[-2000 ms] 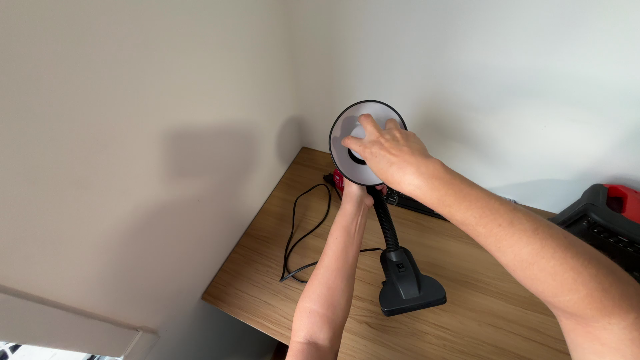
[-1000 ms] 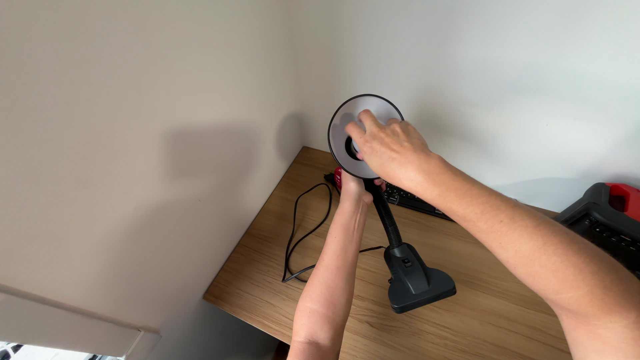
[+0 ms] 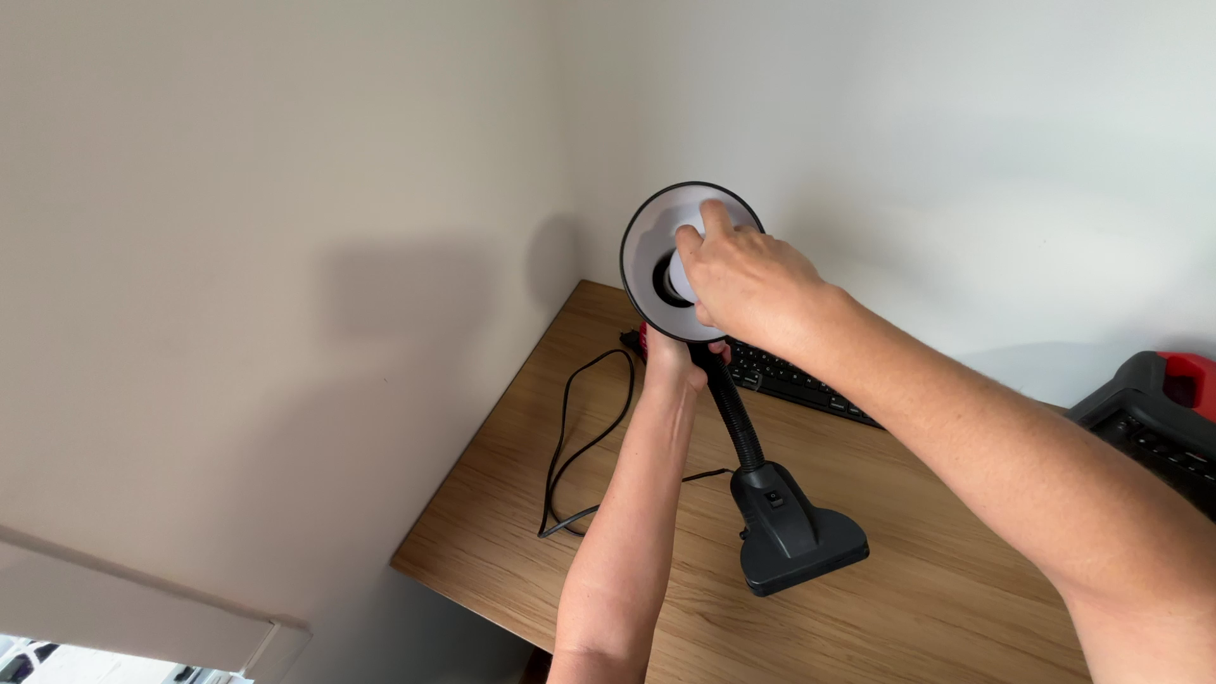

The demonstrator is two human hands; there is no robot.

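The round shade of a desk lamp (image 3: 641, 237), white inside with a black rim, faces me. Inside it, my right hand (image 3: 750, 271) grips a white light bulb (image 3: 680, 277) near the dark socket. Behind and below the shade, my left hand (image 3: 676, 361) holds the lamp by its head or upper neck; most of its fingers are hidden. From there a black gooseneck (image 3: 736, 413) runs down to the black lamp base (image 3: 798, 537), which has a rocker switch and appears tilted over the wooden desk (image 3: 912, 570).
A black power cord (image 3: 562, 437) loops on the desk at left. A black keyboard (image 3: 798, 385) lies behind the lamp, with a red object (image 3: 644, 332) partly hidden by my left hand. A black and red case-like object (image 3: 1135, 399) stands at right. Walls meet behind the desk corner.
The lamp base has swung to the right since the oldest frame. My right hand's fingers have shifted on the bulb inside the shade, while my left hand keeps its hold behind it.
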